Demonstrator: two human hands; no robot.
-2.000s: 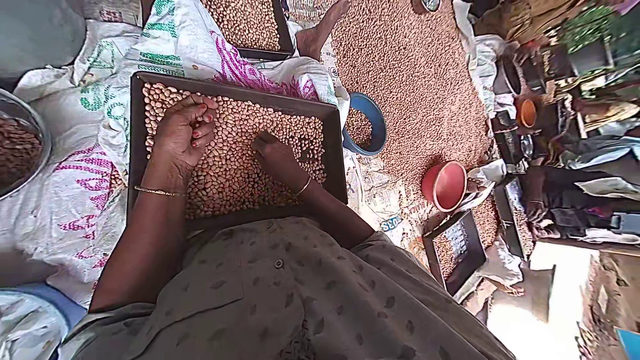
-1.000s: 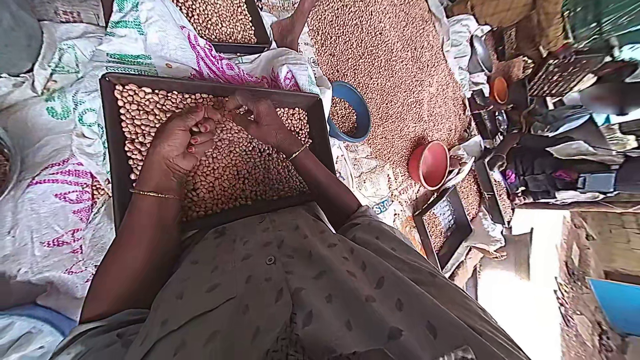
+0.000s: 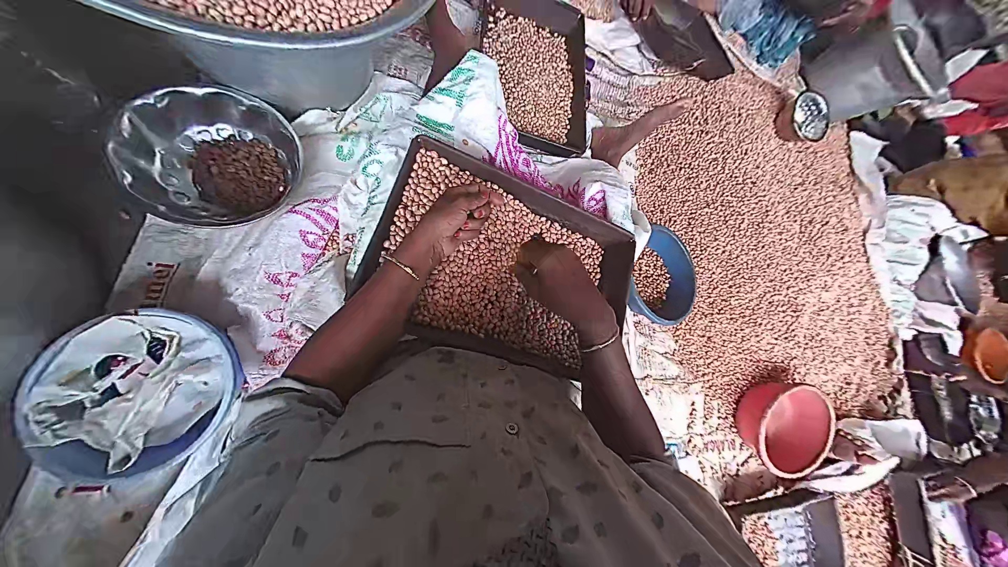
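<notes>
A dark rectangular tray [image 3: 618, 236] lies tilted against my lap, filled with a layer of reddish-brown nuts or beans [image 3: 480, 291]. Above the tray's upper left part is my left hand [image 3: 458, 216], its fingers curled and thumb near the fingertips; whether anything is between them cannot be told. My right hand [image 3: 551, 276] reaches down to the nuts right of the middle, with bent, blurred fingers whose tips are partly hidden. Each wrist wears a thin bangle. Just beyond the tray's right side stands a blue bowl [image 3: 683, 276] partly filled with nuts.
A steel bowl [image 3: 146, 150] with dark pieces, a large metal basin [image 3: 276, 63] of nuts and a blue basin [image 3: 228, 370] holding plastic stand left. Another person's foot [image 3: 638, 134] rests near a second tray [image 3: 577, 79]. Nuts cover the ground at right [image 3: 756, 236], beside a red bucket [image 3: 787, 433].
My right hand has moved away from my left hand, back over the nuts on the right. The view has swung left, bringing the steel bowl and basins into fuller sight.
</notes>
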